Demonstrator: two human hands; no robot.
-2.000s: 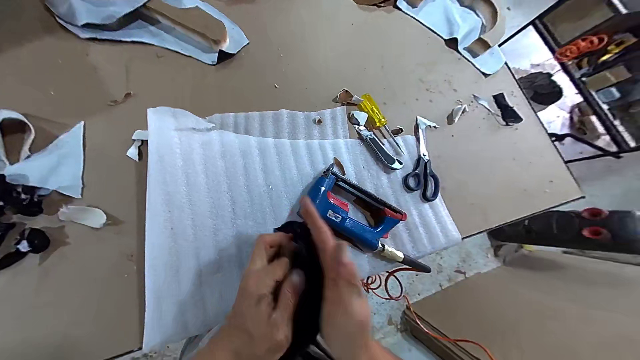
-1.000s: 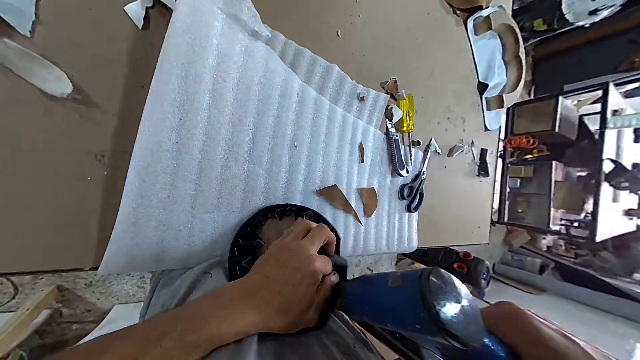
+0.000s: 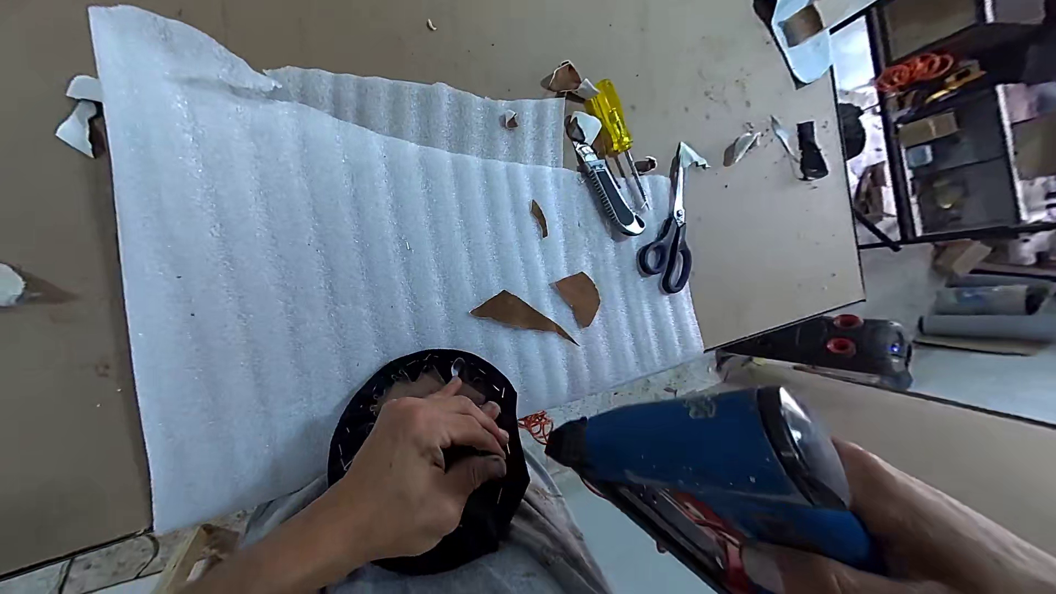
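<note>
A round black fabric-covered piece [image 3: 487, 524] with staples around its rim rests on my lap at the table's edge. My left hand [image 3: 437, 462] lies on it, fingers bent over its stapled side; the hand hides the middle. To the right, my right hand [image 3: 874, 528] is closed around a blue pneumatic stapler [image 3: 685, 454], its nose pointing left, apart from the black piece. Scissors [image 3: 672, 239], a utility knife [image 3: 609, 188] and a yellow-handled screwdriver [image 3: 610, 120] lie beyond, near brown scraps [image 3: 520, 315] on the white foam sheet [image 3: 313, 247].
The brown tabletop [image 3: 767, 223] bears small offcuts, including a black strip [image 3: 812, 151]. Beside its right edge stands a black object with red round parts [image 3: 841, 345]. Shelving [image 3: 965, 165] with an orange coiled hose [image 3: 914, 72] stands at the upper right.
The blue stapler, lying on the foam two seconds ago, is now in my right hand. Since one second ago it has moved away from the black piece, and more of its body shows.
</note>
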